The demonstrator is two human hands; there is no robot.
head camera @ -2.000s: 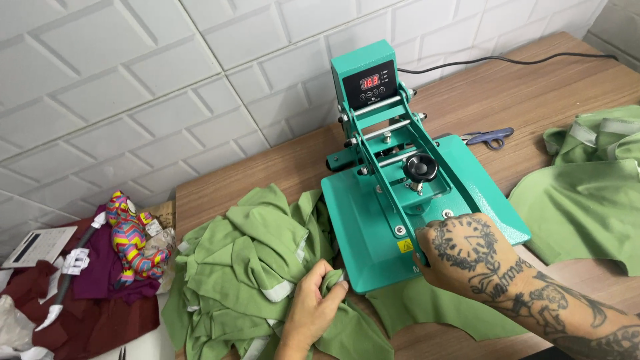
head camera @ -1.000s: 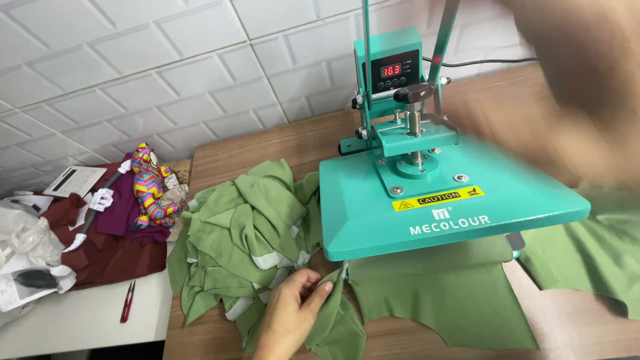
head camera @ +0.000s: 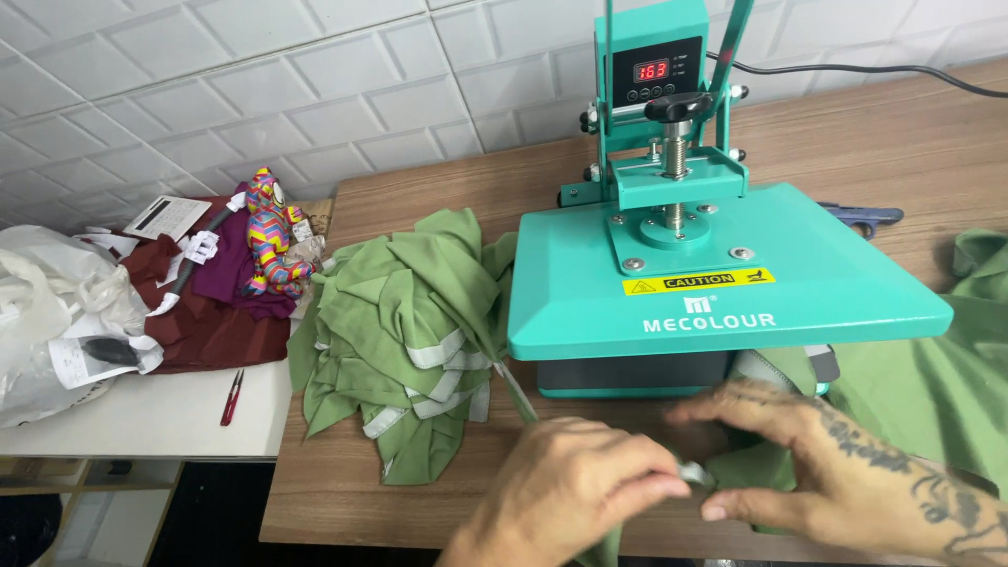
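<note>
My left hand [head camera: 579,484] pinches a piece of green fabric with a pale strip at its edge, in front of the teal heat press [head camera: 728,276]. Part of that fabric hangs below the hand. My tattooed right hand [head camera: 787,465] is beside it with fingers apart, near the pale end of the strip; nothing shows between its fingers. The press is raised, its dark lower platen [head camera: 630,370] partly visible. Left of it lies a heap of green fabric pieces [head camera: 409,299] with pale strips. More green fabric [head camera: 929,386] lies on the right, partly behind my right hand.
Blue-handled scissors [head camera: 862,215] lie behind the press, on the right. On the white surface at left are a plastic bag [head camera: 47,315], maroon fabric [head camera: 228,339], a patterned stuffed toy [head camera: 272,232] and red thread snips [head camera: 231,398]. A black cable [head camera: 850,69] runs along the wall.
The press, closed two seconds ago with my right hand at its handle, now stands raised. Green fabric that lay at its front has left the platen. Both hands have come together in front of it.
</note>
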